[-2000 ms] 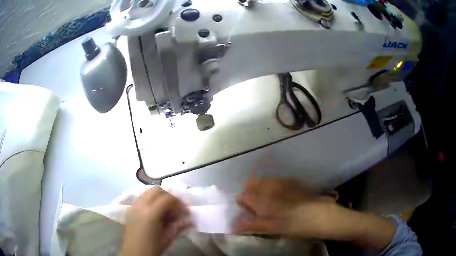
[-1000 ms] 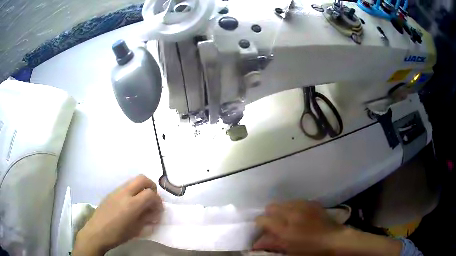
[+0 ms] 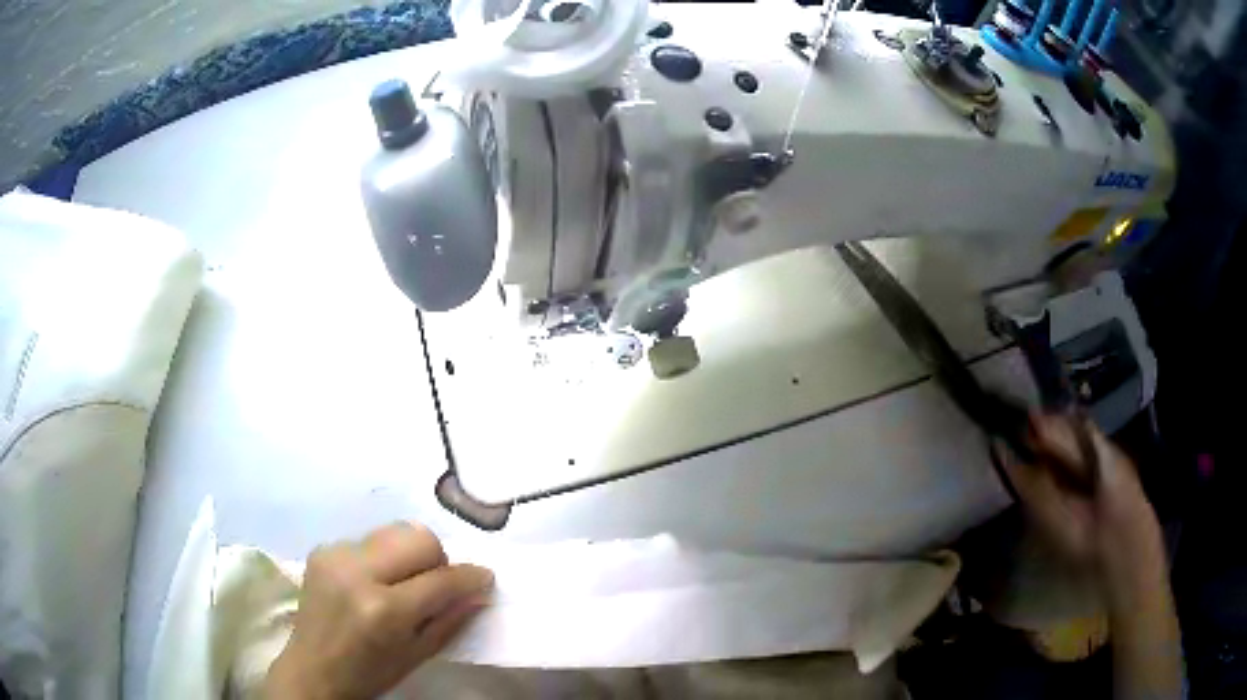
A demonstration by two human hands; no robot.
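Observation:
A cream garment piece lies along the table's front edge, with a long pale band running left to right and a pointed corner at its right end. My left hand pinches the band near its left end. My right hand holds the fabric shears by the handles at the right. The dark blades point up and left under the machine arm. The blades look closed. The fingers in the handles are partly blurred.
The white JACK sewing machine spans the back, its needle area above the plate. A grey lamp hangs left of the head. A second cream piece lies far left. Blue spool pins stand at the upper right.
My right hand has left the band, moved right and taken hold of the shears, which lay under the machine arm. My left hand stays on the band, slightly shifted right.

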